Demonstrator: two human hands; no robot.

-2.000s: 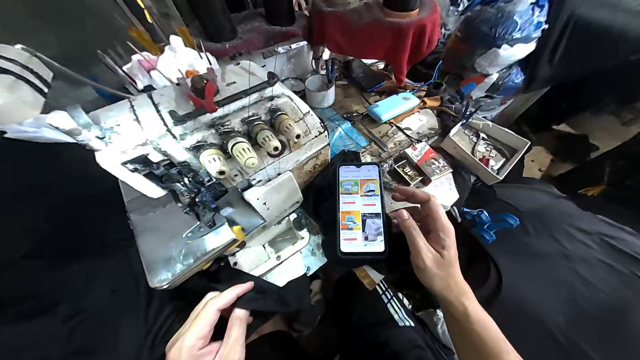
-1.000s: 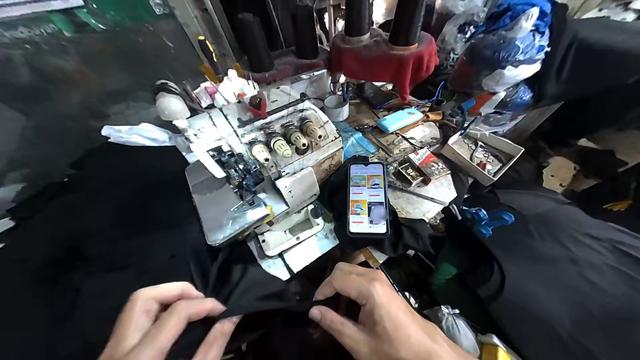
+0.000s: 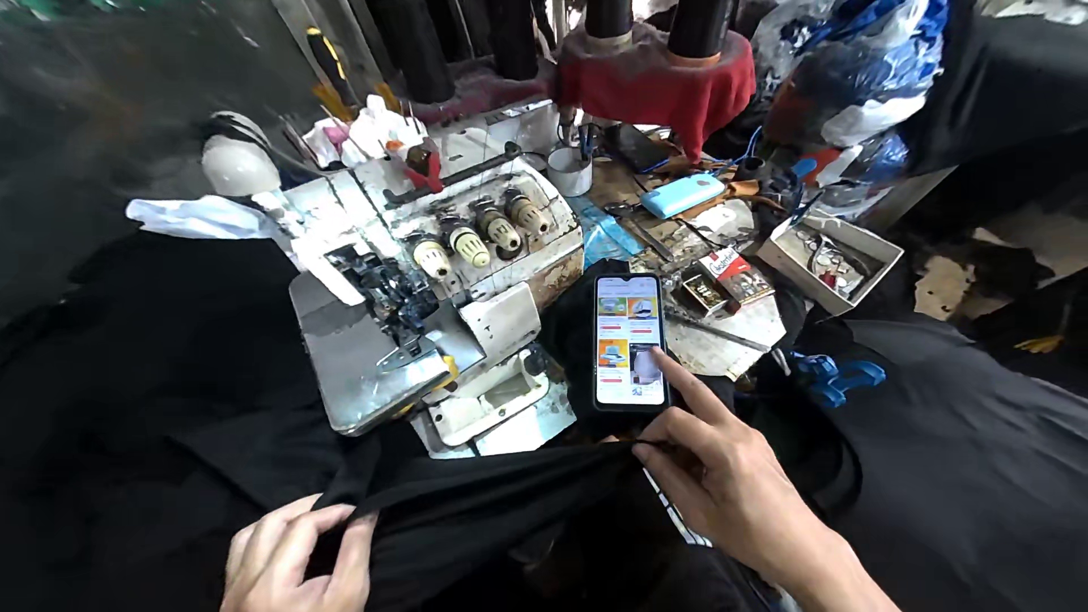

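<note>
Black fabric (image 3: 501,489) stretches between my hands in front of an overlock sewing machine (image 3: 442,255). At the lower left, my left hand (image 3: 297,552) pinches one part of the cloth between thumb and fingers. My right hand (image 3: 731,467) grips the cloth's edge between thumb and a finger, while its index finger reaches onto the lower right of the lit screen of a smartphone (image 3: 630,340). The phone lies upright in view on dark cloth, just right of the machine. The machine's lower front cover (image 3: 493,408) hangs open, and the fabric passes below it.
Right of the phone are a cigarette pack (image 3: 738,276), a small metal tin (image 3: 704,293), a light blue case (image 3: 682,195), a cardboard box of small parts (image 3: 833,263) and blue-handled scissors (image 3: 837,378). A white cup (image 3: 569,170) stands behind. Thread cones on a red cloth (image 3: 659,89) stand at the back.
One second ago both hands held the fabric close together below the machine. They are now farther apart, and my right index finger is on the phone. Two seconds ago my right hand was open beside the phone.
</note>
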